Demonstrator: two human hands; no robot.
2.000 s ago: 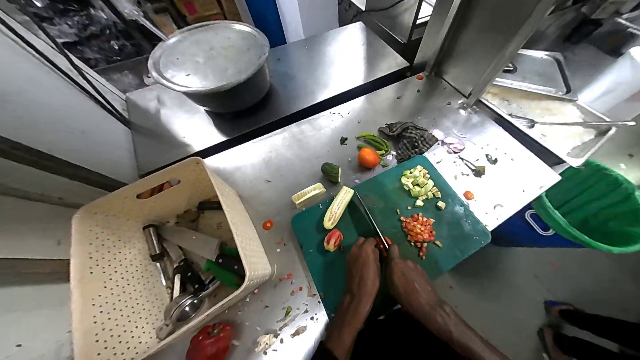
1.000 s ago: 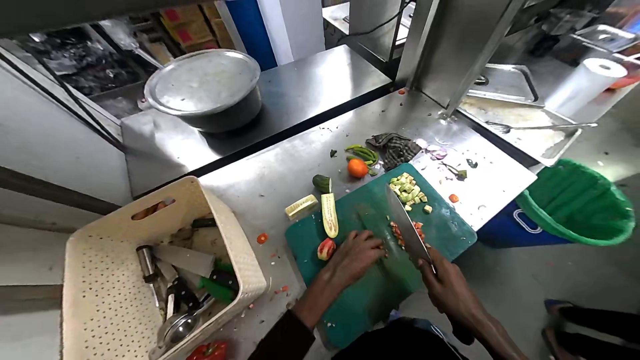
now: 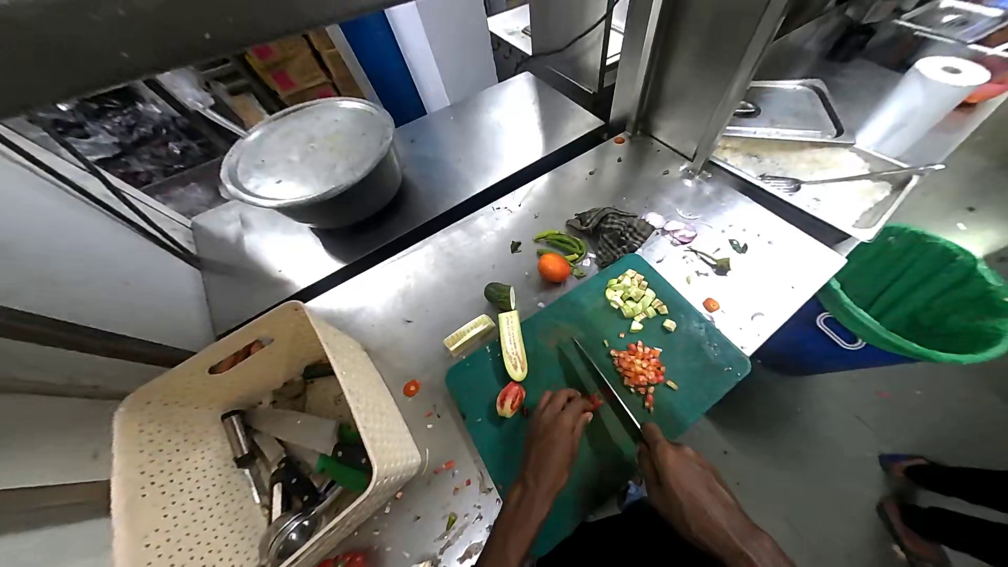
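Observation:
My right hand (image 3: 679, 471) grips the handle of a kitchen knife (image 3: 610, 391), its blade over the green cutting board (image 3: 709, 378). Just left of the blade, my left hand (image 3: 557, 433) has its fingertips on a small red tomato piece (image 3: 593, 402). To the blade's right lies a pile of diced tomato (image 3: 639, 367), with diced cucumber (image 3: 634, 298) farther back. A cut tomato piece (image 3: 510, 399) and a halved cucumber length (image 3: 513, 346) rest at the board's left side. Beside them are another cucumber piece (image 3: 470, 335) and a dark green cucumber end (image 3: 499, 296).
A cream plastic basket (image 3: 358, 386) of utensils stands left. Behind the board are a whole tomato (image 3: 554, 268), green chillies (image 3: 564, 244) and a checkered cloth (image 3: 613, 233). A lidded metal pot (image 3: 315, 161) stands farther back. A green-lined bin (image 3: 921, 295) and a person's feet (image 3: 898, 504) are at right.
The knife has moved from over the diced tomato to its left, beside my left fingertips. My left hand's fingers are now on the small tomato piece.

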